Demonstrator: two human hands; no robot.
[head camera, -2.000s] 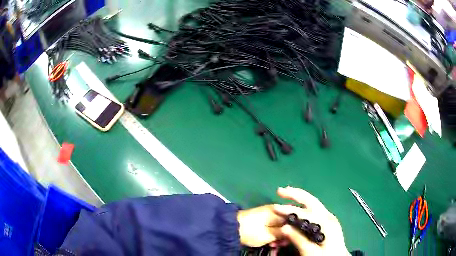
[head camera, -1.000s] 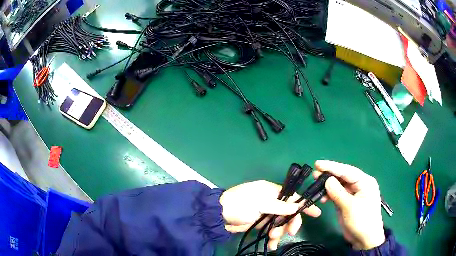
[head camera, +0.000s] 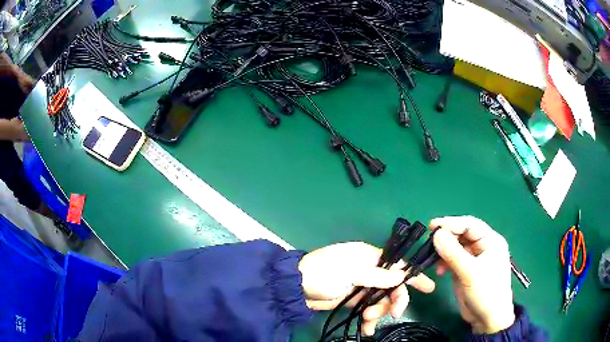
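My left hand holds several black cables just below their moulded connectors, palm up, at the lower middle. My right hand pinches the end of a connector of the same bunch between thumb and fingers. The cables run down from my left hand, and black cable loops show at the bottom edge, partly cut off. A large tangled pile of black connector cables lies at the top middle, with several connector ends pointing towards me.
A pale ruler and a light-cased phone lie left, beside a dark slab. Orange-handled scissors, white card and a slim silvery tool lie right. Cut cables lie upper left. A person's arm shows far left.
Since two seconds ago, my hands have moved from connector ends facing me to holding the bunch lengthwise. Over the last second they barely moved. A person has appeared at the far left.
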